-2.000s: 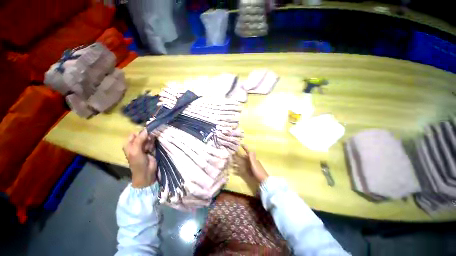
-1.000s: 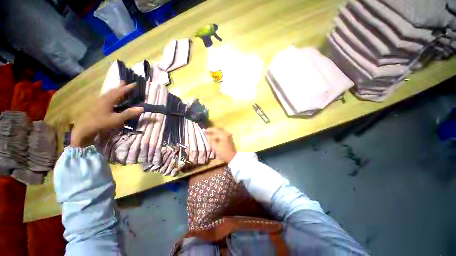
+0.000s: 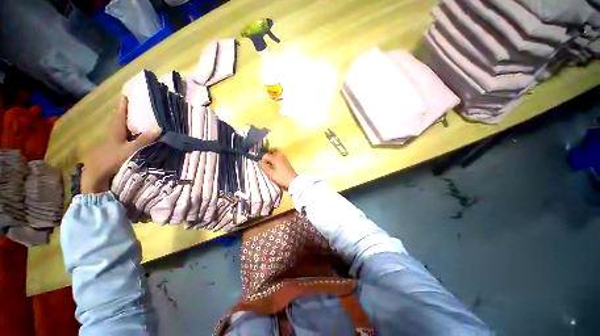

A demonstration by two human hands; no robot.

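The tied pouch bundle (image 3: 197, 184) stands on the table's near edge, its pale pink pouches on edge with dark zippers and lining between them. A dark strip (image 3: 210, 146) runs across its top, with a loose tail near the right end. My left hand (image 3: 113, 152) grips the bundle's left end, thumb over the pouches beside the strip and fingers partly hidden behind the end pouch. My right hand (image 3: 279, 169) is at the bundle's right end, fingertips closed on the end of the dark strip.
Thread snips (image 3: 335, 142) lie right of my right hand. Beyond are a pale pouch stack (image 3: 398, 98) and a taller stack (image 3: 493, 59). A glare-washed spray bottle (image 3: 259, 31) and small pouches (image 3: 217, 62) lie at the far side. More pouches (image 3: 46, 197) are at far left.
The view has turned and moved over the bundle, which now rests on the table. My left hand has gone from spread above it to its left end. My right fingers have moved onto the strip.
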